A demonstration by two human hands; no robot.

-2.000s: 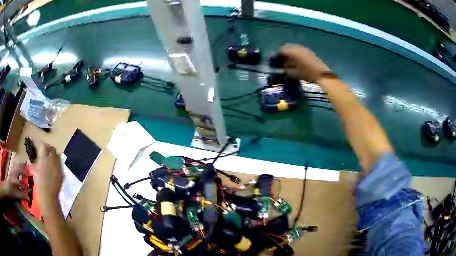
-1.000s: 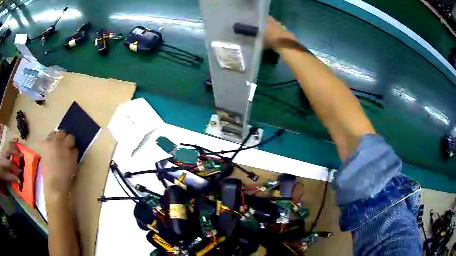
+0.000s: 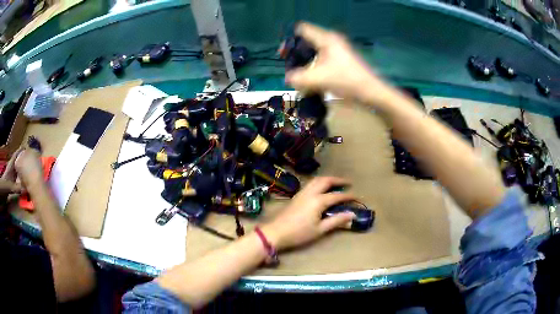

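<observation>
My right hand [image 3: 328,61] is raised above the far side of the bench, blurred, its fingers closed round a dark unit [image 3: 301,53]. My left hand [image 3: 310,211] rests low over the cardboard sheet [image 3: 393,236], its thumb and fingers around one end of a black oblong unit [image 3: 361,217] lying on the cardboard. Whether that unit is closed is not clear. A tangled pile of unassembled units [image 3: 215,153], with green boards, yellow patches and black cables, lies left of my left hand.
Stacked black covers [image 3: 408,156] lie beyond the cardboard, partly behind my right forearm. A second pile [image 3: 522,153] is at far right. The green conveyor [image 3: 387,58] carries spaced units behind a metal post [image 3: 212,37]. Another person's hand [image 3: 27,168] works at far left over red-orange material.
My right hand has come back from over the conveyor toward the bench with a dark unit. My left hand has come into view at the unit on the cardboard. The view has shifted down.
</observation>
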